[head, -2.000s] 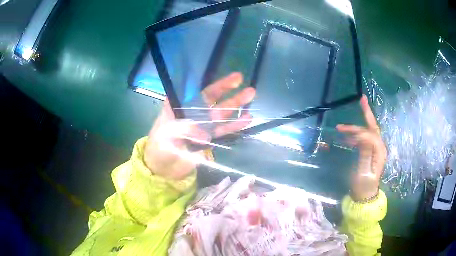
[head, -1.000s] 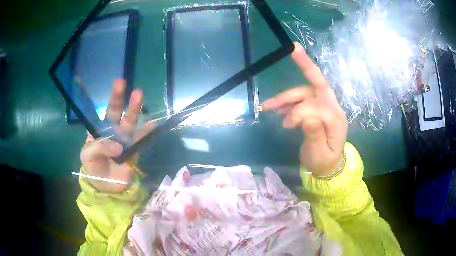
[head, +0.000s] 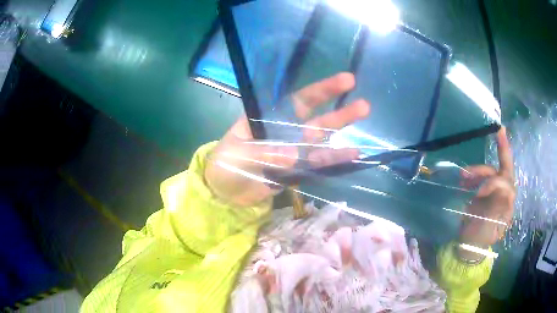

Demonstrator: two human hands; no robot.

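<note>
A see-through touch panel with a black border is held up and tilted in front of me, its top cut off by the picture edge. My left hand grips its lower left corner, with fingers showing through the glass. My right hand touches its lower right corner with a fingertip. Bright streaks of clear protective film run below the panel between my hands; where the film is held is unclear. An orange-gold flex cable hangs below the panel near my left hand.
Dark-bordered panel stacks lie behind the held panel on the green bench. A tangled clear film pile is at the right, with a small white black-outlined part below it. Another panel lies far left.
The view swung left and back between frames. The held panel now sits further right in the picture than before, still between both hands. Film streaks below it show more clearly than one second ago.
</note>
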